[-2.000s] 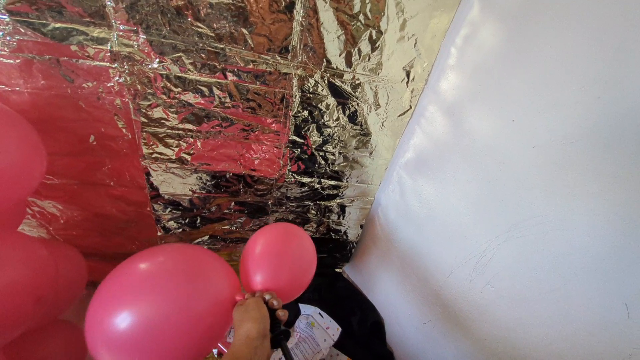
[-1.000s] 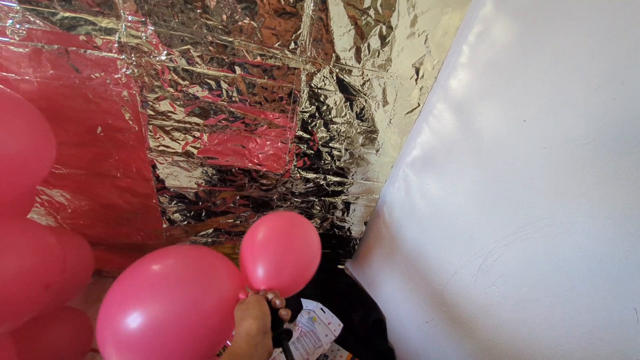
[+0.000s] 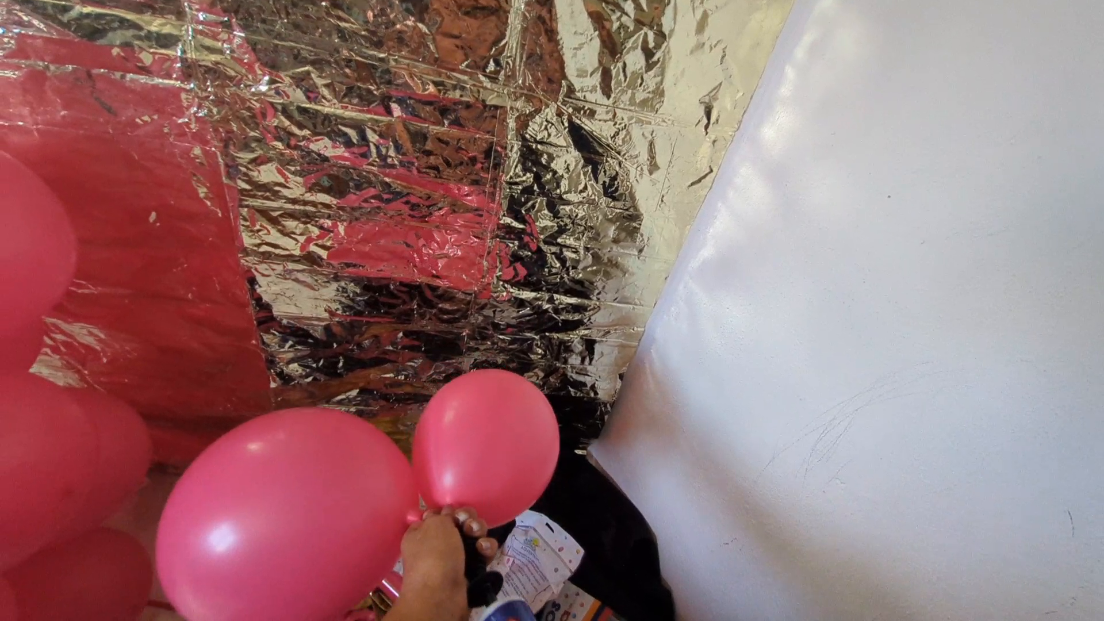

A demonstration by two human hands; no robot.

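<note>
My left hand (image 3: 435, 552) comes up from the bottom edge, its fingers closed at the neck of a smaller pink balloon (image 3: 486, 444). A larger pink balloon (image 3: 285, 517) lies against it on the left, its knotted end beside my fingers. Under and right of the fingers is a black object (image 3: 483, 582), partly hidden, whose kind I cannot tell. My right hand is out of view.
More pink balloons (image 3: 43, 466) crowd the left edge. Behind hangs crinkled metallic foil sheeting (image 3: 414, 198). A white wall or panel (image 3: 862, 259) fills the right. Printed packaging (image 3: 539, 556) lies below, beside a black cloth or bag (image 3: 604, 526).
The smaller pink balloon has grown slightly. My left hand has stayed at its neck, and the larger balloon remains beside it.
</note>
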